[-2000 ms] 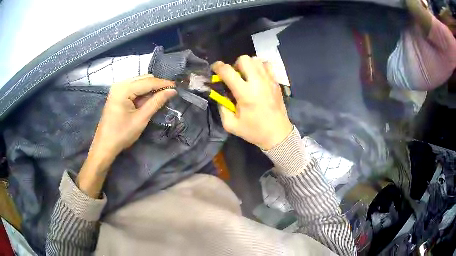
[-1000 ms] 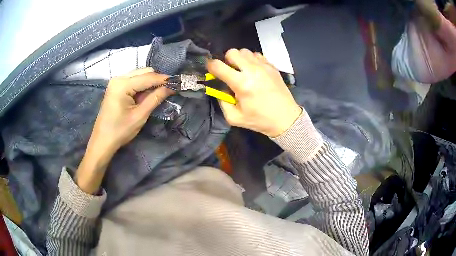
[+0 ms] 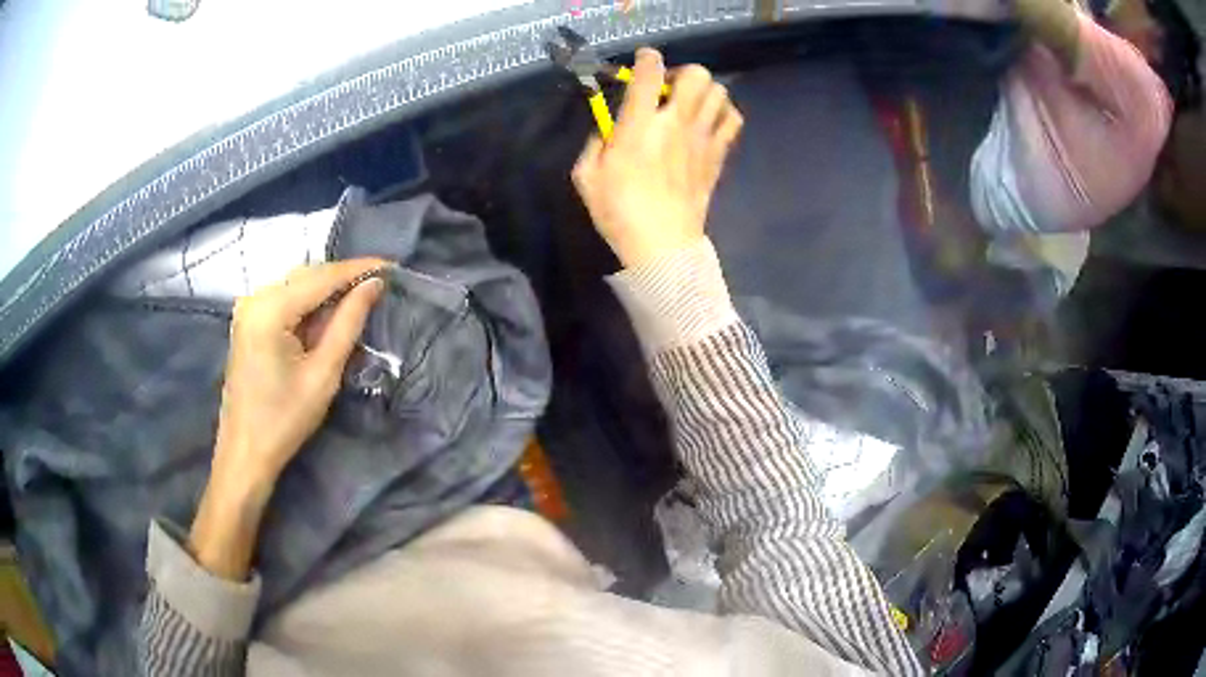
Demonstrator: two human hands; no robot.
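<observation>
My left hand (image 3: 298, 364) pinches the edge of the dark grey garment (image 3: 437, 384) between thumb and fingertips, where a dark zipper edge seems to run; its detail is too small to tell. The garment lies over my lap, with white quilted lining (image 3: 232, 258) showing at its upper left. A loose white thread lies on the cloth beside my left fingers. My right hand (image 3: 661, 159) holds the cutting pliers (image 3: 599, 106) by their yellow handles. Their dark jaws are at the tape-wrapped table edge, away from the garment.
The white table (image 3: 132, 119) curves across the top left, its edge wrapped in stitched grey tape (image 3: 384, 95). Another person's pink sleeve (image 3: 1118, 126) is at upper right. Dark cloth and bags (image 3: 1137, 529) lie at lower right, with white quilted cloth (image 3: 853, 463) beyond my right forearm.
My right hand and the pliers have moved up, away from my left fingers, to the table edge. My left hand has shifted slightly down and left, still holding the cloth.
</observation>
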